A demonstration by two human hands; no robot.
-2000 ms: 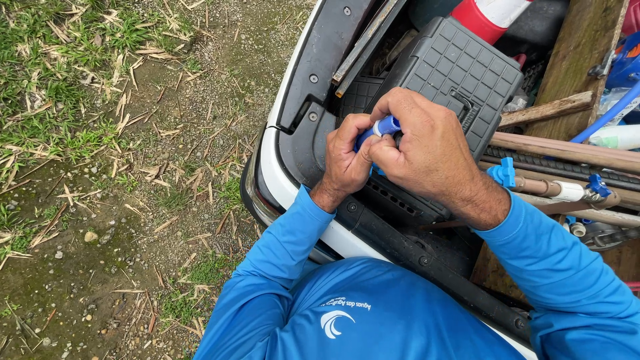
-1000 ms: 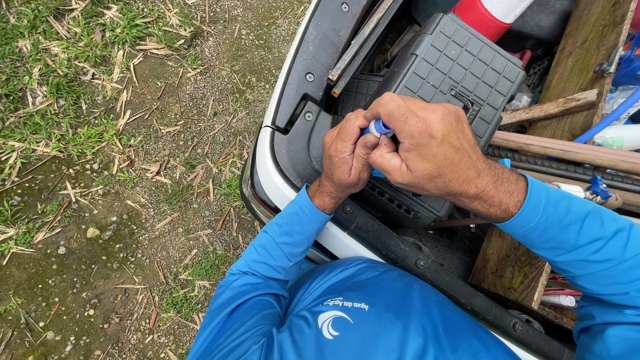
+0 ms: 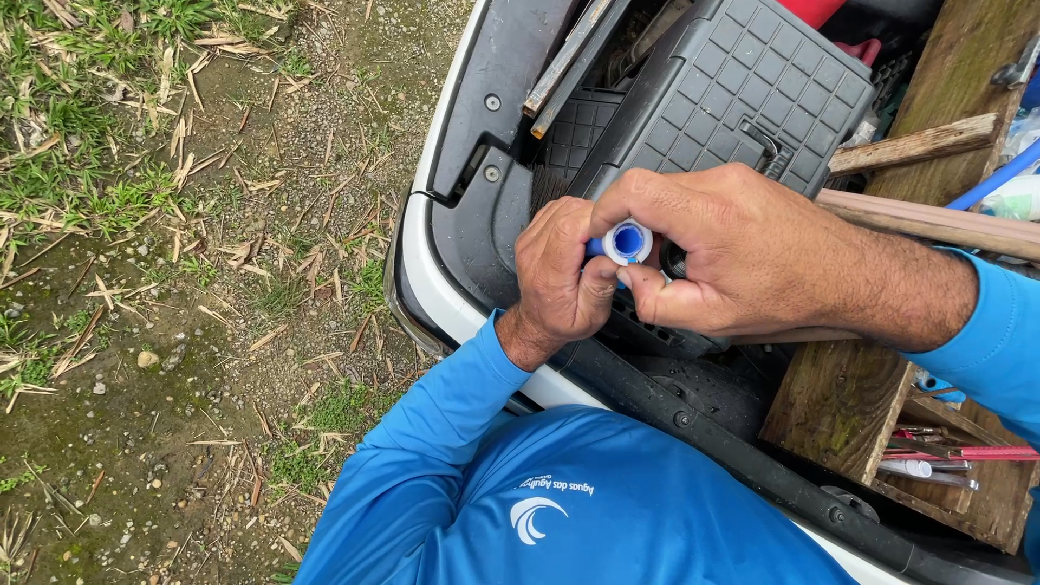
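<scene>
A blue plastic pipe fitting [image 3: 628, 240] with a white ring around its open end faces up toward the camera. My left hand [image 3: 561, 272] grips its blue body from the left, thumb below the ring. On the right, my right hand [image 3: 715, 248] pinches the white ring between thumb and forefinger. A dark round threaded opening shows partly behind the right fingers; what it belongs to cannot be told. Beneath the hands lies a black plastic toolbox [image 3: 731, 89] with a ribbed grid lid.
The white vehicle's rear edge [image 3: 455, 301] runs below the hands. Its bed holds wooden boards [image 3: 845, 398], brownish pipes [image 3: 934, 223], a blue hose [image 3: 995, 177] and metal bars [image 3: 569, 57]. Hand tools [image 3: 934, 467] lie at lower right. Gravel and grass [image 3: 203, 325] lie left.
The fitting's open end has turned from pointing rightward to facing the camera. Both hands have stayed closed around it. The view has shifted slightly.
</scene>
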